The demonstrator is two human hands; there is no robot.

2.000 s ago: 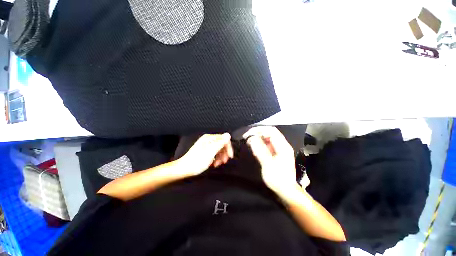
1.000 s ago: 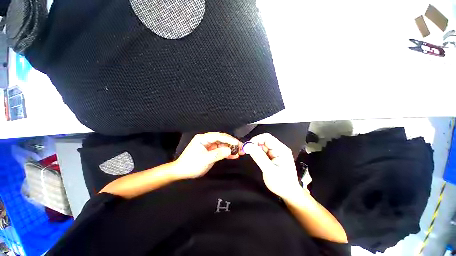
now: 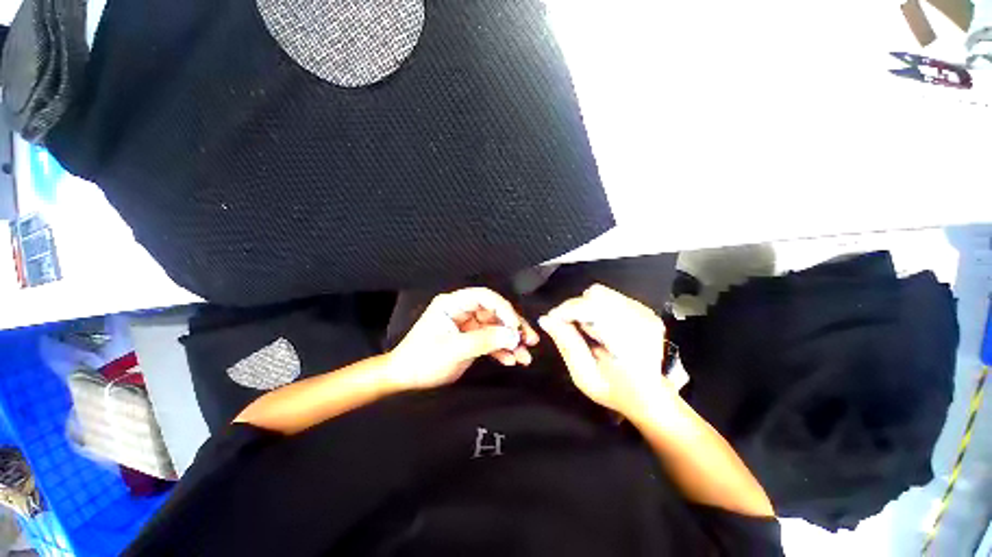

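My left hand [image 3: 459, 339] is over my lap below the table edge, its fingers curled around a tiny shiny item [image 3: 511, 339] pinched at the fingertips, perhaps a bobbin. My right hand [image 3: 605, 342] is just to its right, fingers bent and thumb near the index finger; whether it holds a thread or anything else cannot be told. A small gap separates the hands. The black knit panel [image 3: 359, 185] lies flat on the table above them, with the grey check oval patch [image 3: 350, 41] on it, cut off by the top edge.
The white table [image 3: 751, 141] carries dark red snips [image 3: 931, 71] and brown scraps [image 3: 919, 22] at right, and a grey check patch stack [image 3: 46, 71] at left. A black heap [image 3: 832, 392] is low right. Black fabric with a grey patch [image 3: 265, 363] hangs low left, near a blue crate [image 3: 82, 506].
The hands came together with a small dark and purplish item between them, then moved slightly apart. The view has shifted a little; the panel lies much as before.
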